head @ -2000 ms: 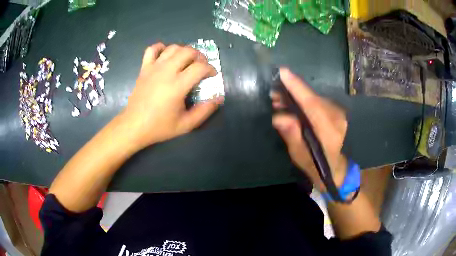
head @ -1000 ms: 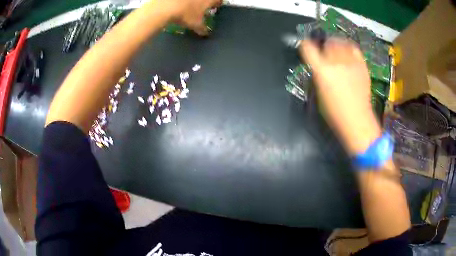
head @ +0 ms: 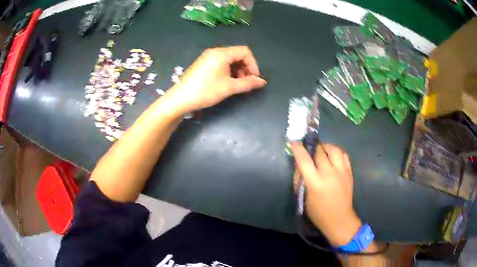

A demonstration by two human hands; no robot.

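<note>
My right hand [head: 327, 187] holds the black soldering iron [head: 312, 136], its metal tip pointing away from me. The same hand pinches the near end of a small white and green circuit board [head: 298, 121], which lies alongside the iron. My left hand [head: 222, 78] is over the mat with fingers curled and thumb near the index finger; no thing shows in it, but a tiny part could be hidden. Small white, yellow and dark red components [head: 107, 94] lie scattered at left, some partly behind my left hand and forearm.
Overlapping green boards [head: 382, 68] lie at upper right. A smaller board group [head: 219, 11] is at the top. Silvery-grey parts [head: 111, 15] and black parts [head: 42, 57] are at upper left. A cardboard box [head: 455, 73], stained board [head: 439, 151] and solder reel [head: 454, 224] stand at right.
My left hand has come back from the board group at the top to beside the components. My right hand has moved from the board stack towards me, with a board now visible in it.
</note>
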